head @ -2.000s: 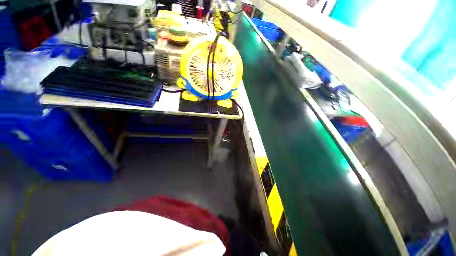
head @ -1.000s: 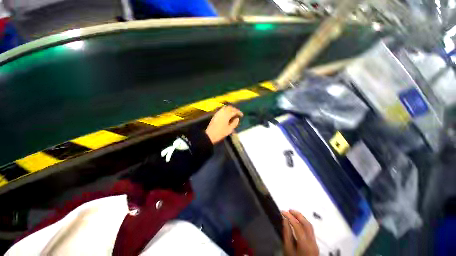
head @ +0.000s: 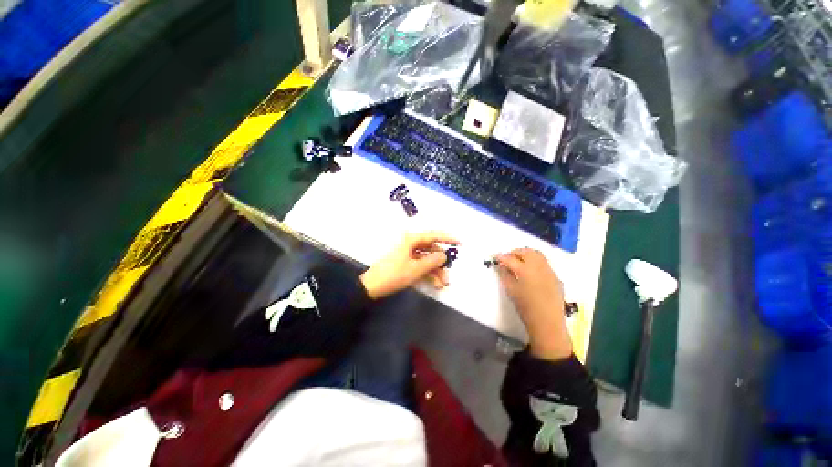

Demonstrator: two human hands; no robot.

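My left hand is over the front of the white board, its fingers closed on a small black part. My right hand is just to the right, its fingertips pinching a tiny dark piece. The two pieces are apart. The blue parts tray, filled with rows of black parts, lies behind the hands. A few loose black parts lie on the board left of the tray's middle. Another black part is right of my right hand.
A black parts pile lies at the tray's left end. Behind the tray are plastic bags, a white square block and a small cream block. A mallet lies at right. The conveyor belt and yellow-black tape run at left.
The view has swung from the side table and conveyor to the bench. My hands, earlier apart at the board's edge, are now close together over the board, holding small pieces.
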